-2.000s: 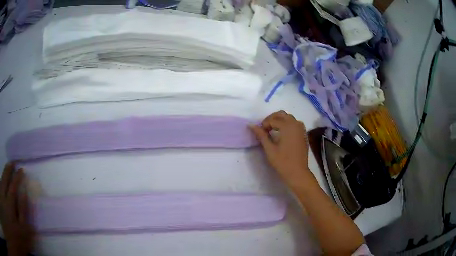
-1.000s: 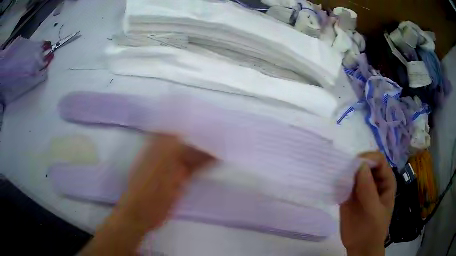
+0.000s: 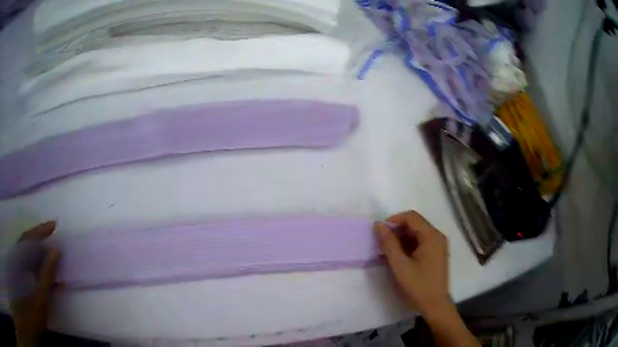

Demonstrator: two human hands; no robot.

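Note:
The near lilac stack [image 3: 223,251] lies flat across the white table, closest to me. My right hand [image 3: 412,254] pinches its right end between thumb and fingers. My left hand [image 3: 37,274] is at its left end, blurred, with thumb and fingers apart around the end; a pale patch shows over it, and its grip is unclear. The far lilac stack [image 3: 223,127] lies beyond, its left end cut off by the frame's edge. White strips [image 3: 196,62] lie behind it.
A large white stack [image 3: 196,12] lies at the far edge. At right are blue-edged lilac pieces [image 3: 447,61], an iron [image 3: 505,183] on its side on a brown rest, a yellow-orange bundle [image 3: 532,139] and a dark cable [image 3: 584,135]. The white table [image 3: 271,179] has a curved near edge.
My right hand has moved from a lifted lilac strip to the near stack's right end. My left hand has moved to its left end. The lifted strip no longer hangs between the stacks. The view has shifted.

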